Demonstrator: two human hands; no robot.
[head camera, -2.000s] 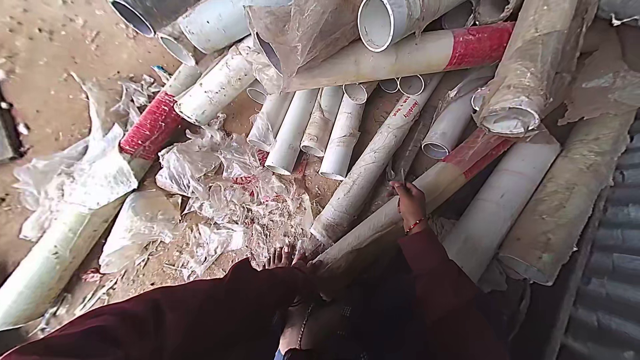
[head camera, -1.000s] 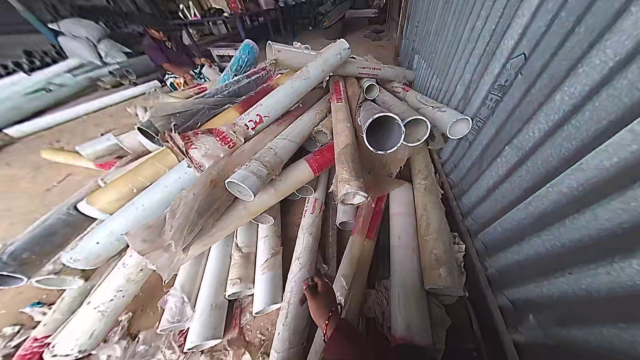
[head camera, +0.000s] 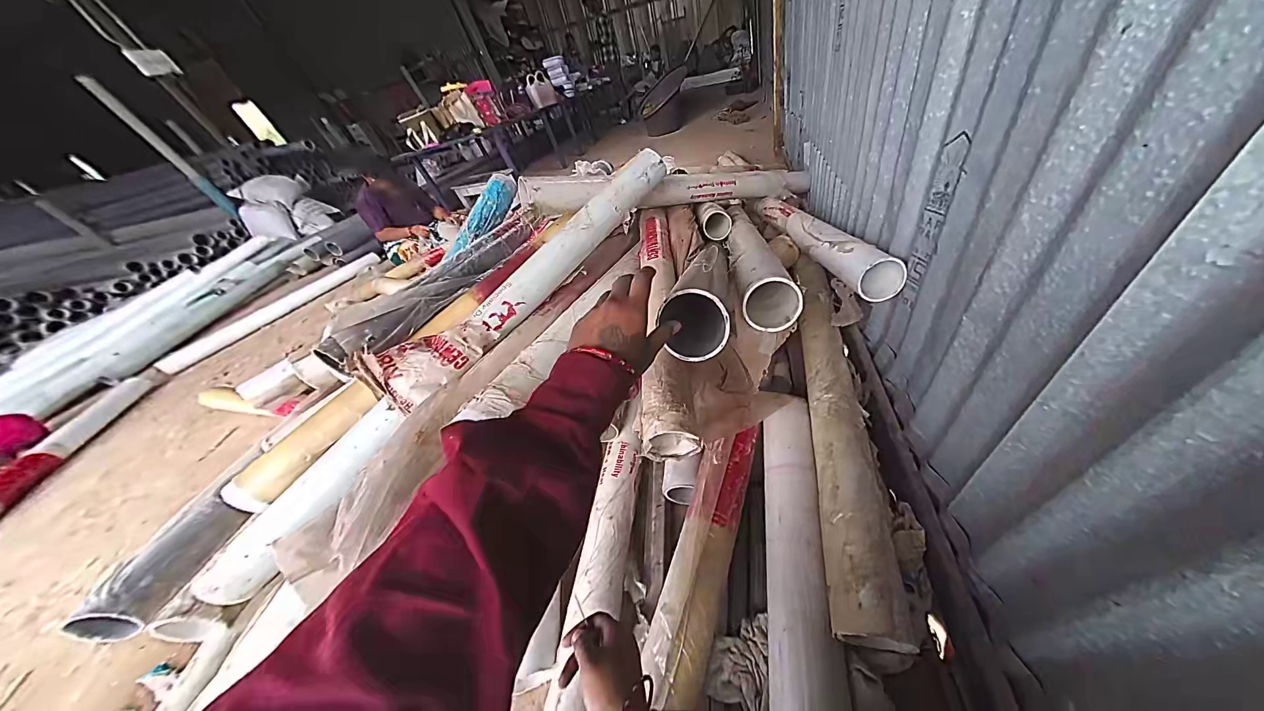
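My left hand (head camera: 620, 326) reaches over the pile with fingers spread, its thumb at the rim of a grey plastic pipe (head camera: 697, 324). Its fingers lie by a narrower, wrapped pipe with red print (head camera: 655, 247). At the bottom, my right hand (head camera: 600, 657) is curled over a white pipe with red lettering (head camera: 604, 533); part of the hand is cut off by the frame. An open-ended white pipe (head camera: 772, 301) lies right of the grey one. Torn clear plastic film (head camera: 726, 395) hangs below the grey pipe's mouth.
A corrugated metal wall (head camera: 1086, 296) runs along the right. A long white pipe (head camera: 583, 247) crosses the pile diagonally; another (head camera: 701, 188) lies across its far end. A person (head camera: 395, 209) sits at the back left near a loaded table (head camera: 484, 133). More pipes (head camera: 148, 316) lie left on the ground.
The view has risen from the ground to the far end of the pile. My left hand has come into sight beside the grey pipe, while my right hand sits lower in the frame.
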